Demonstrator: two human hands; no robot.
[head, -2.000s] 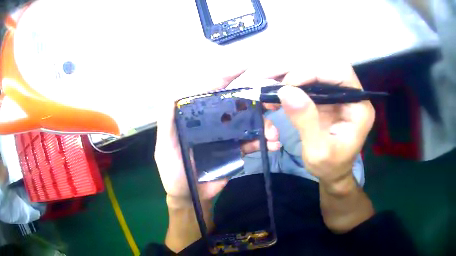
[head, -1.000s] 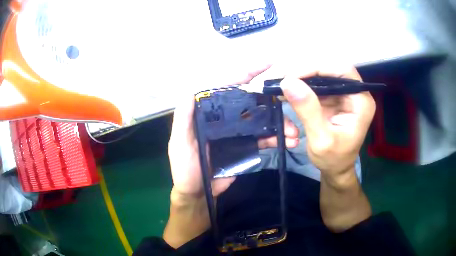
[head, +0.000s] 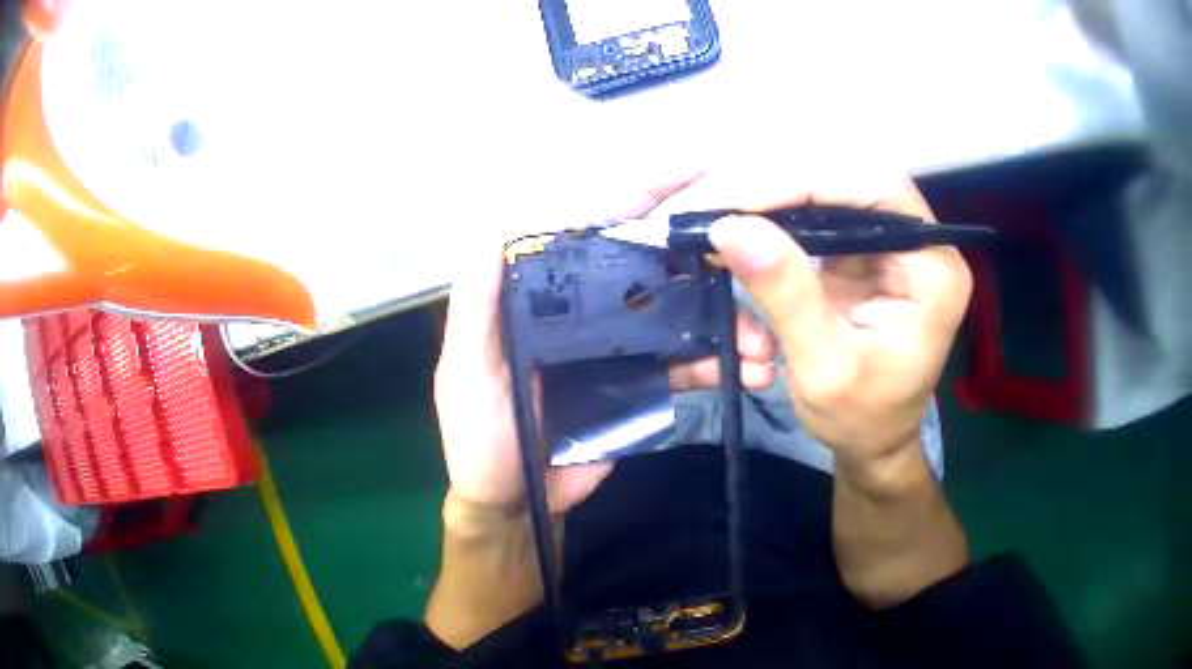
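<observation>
A black phone middle frame (head: pixel 735 444) with gold patches at both short ends is held upright above the lap. A dark shiny film (head: pixel 611 408) hangs across its window below the upper plate. My left hand (head: pixel 477 418) grips the frame from behind and along its left side, fingers showing at the right edge. My right hand (head: pixel 856 327) holds black tweezers (head: pixel 837 233) nearly level, the thin end pointing right. A small pale piece (head: pixel 641 231) lies between the tweezers' left end and the frame's top edge; whether it is part of the tweezers is unclear.
A second phone frame (head: pixel 641 65) lies on the white table (head: pixel 392 144). A fan with orange trim (head: pixel 170 268) stands at the left, above a red plastic crate (head: pixel 137 412). A red stool (head: pixel 1033 392) is at the right. A yellow line crosses the green floor.
Against two seconds ago, the held frame sits further right in view. Since one second ago, the tweezers have shifted slightly left along the frame's top edge.
</observation>
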